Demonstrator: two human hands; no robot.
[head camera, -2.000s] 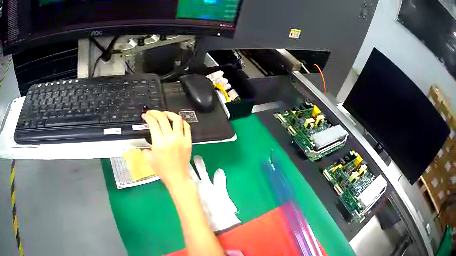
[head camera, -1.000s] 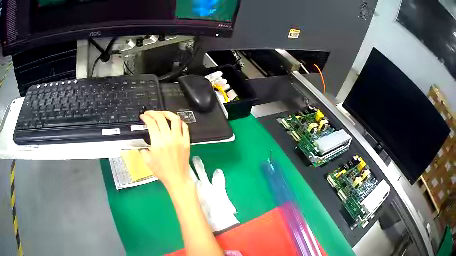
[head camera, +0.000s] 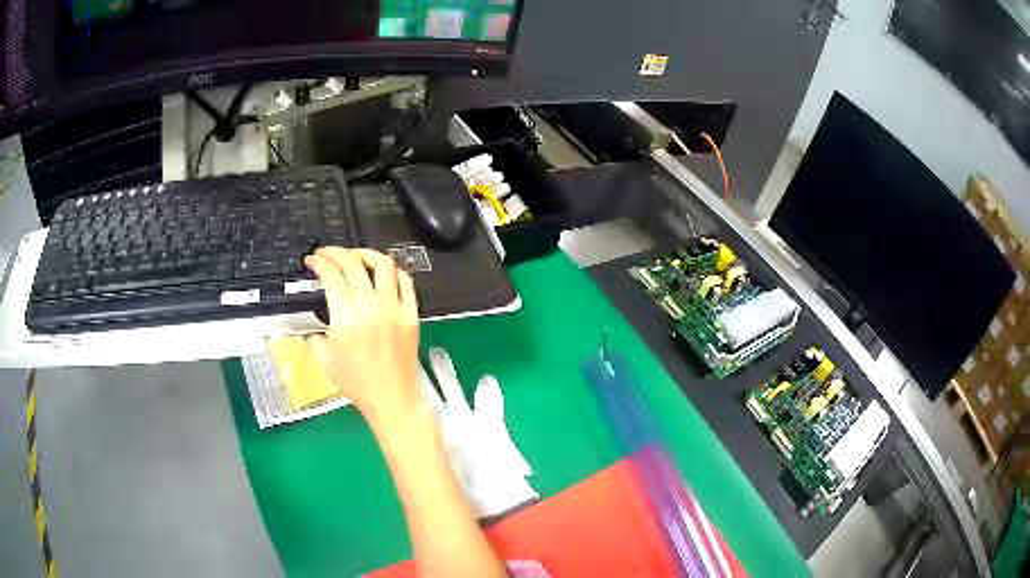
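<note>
My right hand (head camera: 367, 327) is bare and palm down, with its fingertips at the lower right keys of the black keyboard (head camera: 186, 237). It holds nothing; its fingers are slightly bent. The keyboard lies on a white raised shelf (head camera: 136, 347). My left hand is not in view. The black monitor (head camera: 271, 51) above shows green and coloured picture tiles at its right. Two green circuit boards (head camera: 723, 311) (head camera: 815, 423), each with a white bar, sit in a black carrier (head camera: 678, 356) at the right.
A black mouse (head camera: 438, 206) sits on a dark pad, near a black bin (head camera: 531, 231). An empty white glove (head camera: 480, 440), a paper with yellow notes (head camera: 303, 373), a clear strip (head camera: 649, 452) and a red mat (head camera: 582, 519) lie on the green bench. A dark screen (head camera: 892, 243) stands right.
The monitor picture has changed to several coloured tiles. The carrier with the boards has shifted slightly down and right. My right hand stays at the same keys.
</note>
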